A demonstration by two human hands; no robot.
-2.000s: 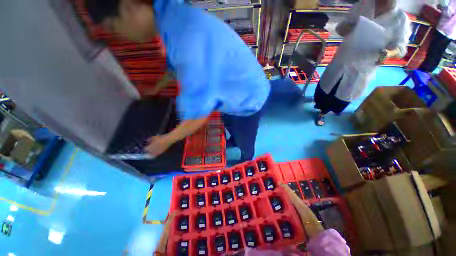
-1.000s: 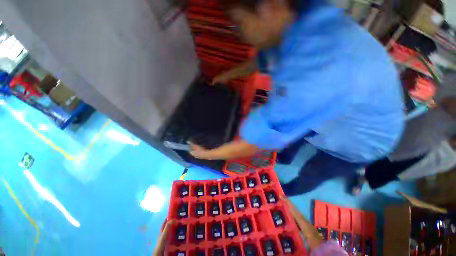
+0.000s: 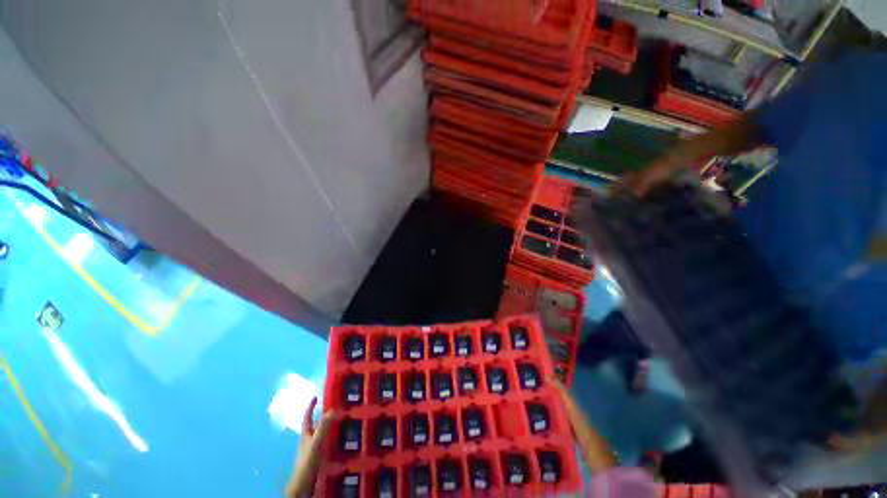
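A red foam tray (image 3: 418, 409) with rows of square pockets is held low in front of me. Most pockets hold a black watch body (image 3: 444, 385) with a small white label; one pocket towards the right, in the third row, is empty. My left hand (image 3: 307, 453) grips the tray's left edge. My right hand (image 3: 587, 434) grips its right edge, with a pink sleeve below. The fingers are partly hidden and both hands are cut off low in the picture.
A grey panel (image 3: 224, 146) stands at the left. Behind the tray are a black surface (image 3: 428, 258) and tall stacks of red trays (image 3: 496, 107). At the right a person in blue (image 3: 827, 195) holds a blurred dark tray (image 3: 720, 321). Racks stand behind.
The person in blue has lifted the dark tray and moved it right, away from the grey panel. My view has swung left towards the panel. The red tray stays in my hands.
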